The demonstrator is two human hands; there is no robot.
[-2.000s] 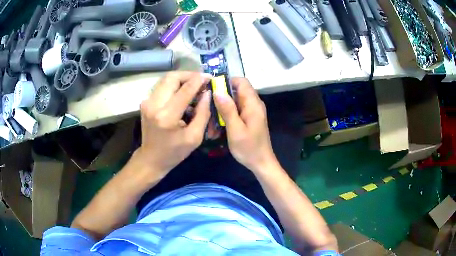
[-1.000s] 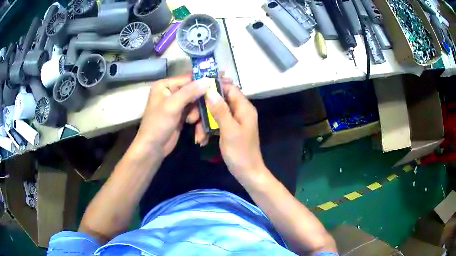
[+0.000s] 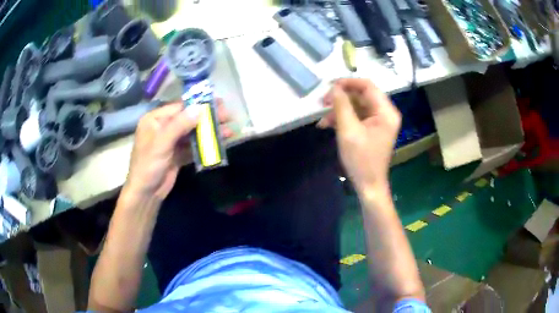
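A grey fan unit (image 3: pixel 190 54) with its round slotted head toward the back is held at the bench's front edge. Its handle is open, showing a circuit board (image 3: pixel 198 93) just below the head and a yellow battery (image 3: pixel 208 137) further down. My left hand (image 3: pixel 160 143) grips the handle around the board and upper battery, hiding part of them. My right hand (image 3: pixel 366 125) is raised to the right, away from the fan, its fingers curled near the bench edge. I see nothing in it, but its fingertips are blurred.
Grey fan units (image 3: pixel 76 127) are piled at left, with a purple cell (image 3: pixel 157 78) beside them. Loose handle covers (image 3: pixel 287 66), a wooden-handled tool (image 3: pixel 349 55) and the black screwdriver (image 3: pixel 375 27) lie right. A box of circuit boards (image 3: pixel 472 30) stands further right. Cardboard boxes (image 3: pixel 450 122) sit below.
My right hand has let go of the fan unit and moved right. My left hand still holds the unit. The view has shifted, so the bench things appear further left and tilted.
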